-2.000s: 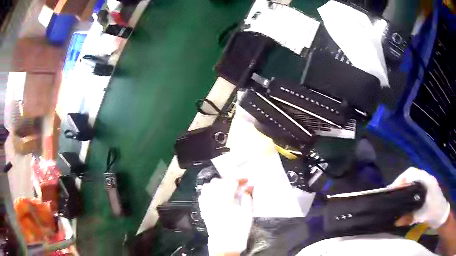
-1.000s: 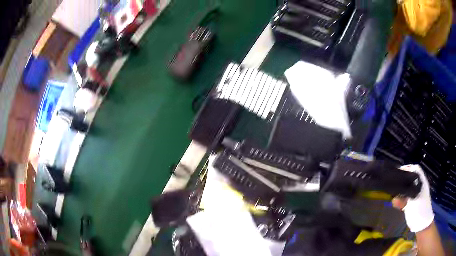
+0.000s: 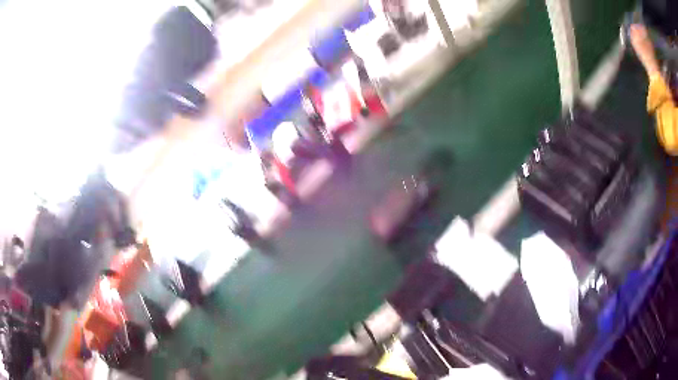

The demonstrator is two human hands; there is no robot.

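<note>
The view is blurred and neither of my hands can be made out. A white shape (image 3: pixel 476 372) is cut off by the bottom edge; I cannot tell if it is a glove or paper. Black handheld units (image 3: pixel 438 343) lie at the bottom, beside a bit of yellow cloth (image 3: pixel 398 361). A white paper sheet (image 3: pixel 549 286) lies over dark units. A white label sheet (image 3: pixel 476 258) lies left of it. A stack of black units (image 3: pixel 576 174) stands on the right, beside the belt.
The green conveyor belt (image 3: pixel 297 297) runs diagonally, with a blurred dark unit (image 3: pixel 401 208) on it. A blue crate (image 3: pixel 621 319) full of dark units is at lower right. A coworker's arm with a yellow sleeve (image 3: pixel 662 111) is at upper right. Orange-red items (image 3: pixel 104 312) are at left.
The view has swung up and left, so the belt and its far side fill more of it. The black unit and my right gloved hand have gone out of the picture.
</note>
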